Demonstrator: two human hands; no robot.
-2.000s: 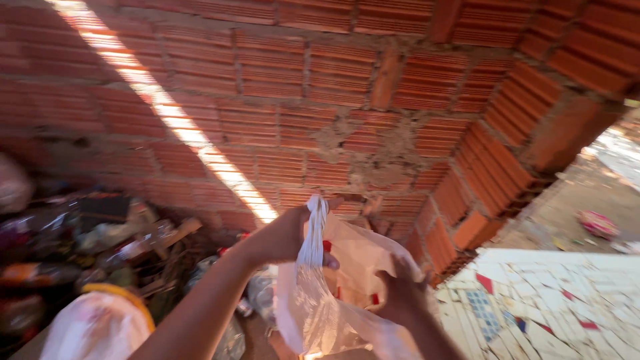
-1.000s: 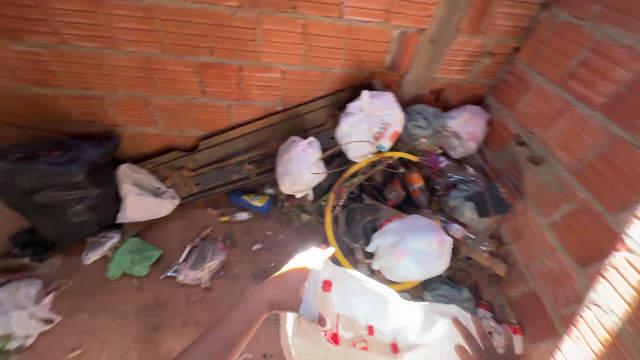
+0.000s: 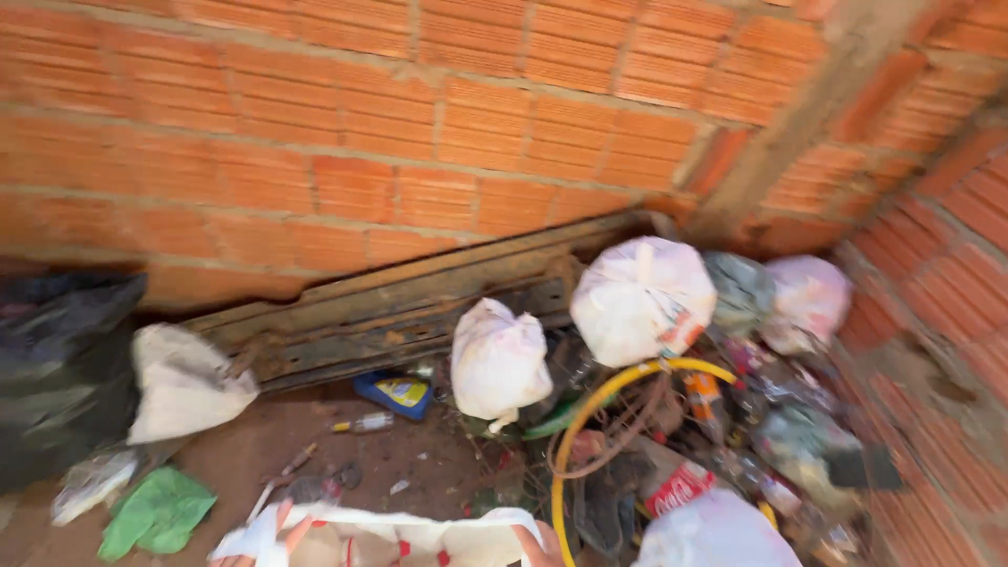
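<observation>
A white bag is held wide at the bottom edge of the view, with several red-capped bottles inside it. Around the left side of its rim, the fingers of my left hand are closed on the white material. My right hand grips the rim's right side, close to a yellow hose. Most of both hands and the bag's lower part lie out of view.
Knotted white bags and loose plastic bottles lie piled at the right. Long rusty metal pieces rest along the brick wall. A black bag, a green bag and a blue container are on the ground.
The view has swung left from the wall and tiled surface seen two seconds ago. My right hand, spread beside the bag one second ago, now holds its rim.
</observation>
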